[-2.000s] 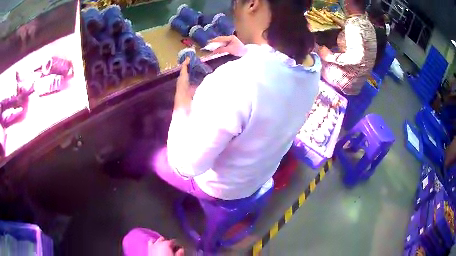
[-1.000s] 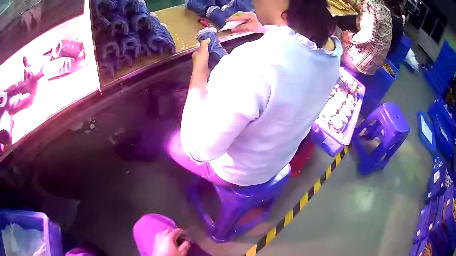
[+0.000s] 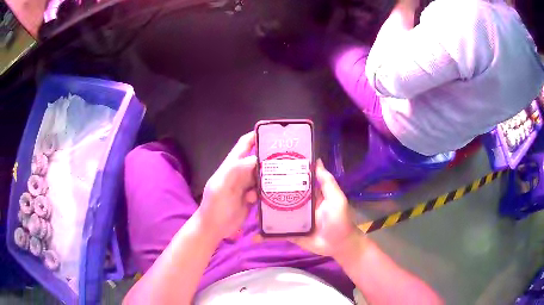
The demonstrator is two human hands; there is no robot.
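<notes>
A smartphone (image 3: 285, 179) with a red edge and a lit screen is upright in the middle of the view, above my purple trousers. The screen shows a clock, a round red pattern and two white notices. My left hand (image 3: 229, 187) holds its left edge. My right hand (image 3: 334, 211) holds its right edge and lower corner. The fingers behind the phone are hidden.
A blue-violet crate (image 3: 101, 173) stands left of my knee, with a crumpled white liner (image 3: 74, 149) and several pale rings (image 3: 37, 185). A seated person (image 3: 453, 71) in a white top is at upper right, on a blue stool (image 3: 382, 164). Yellow-black tape (image 3: 429, 205) crosses the floor.
The view has turned down and left to my lap. Both hands now hold the lit phone; before, only part of a hand showed at the bottom. The crate now shows its rings.
</notes>
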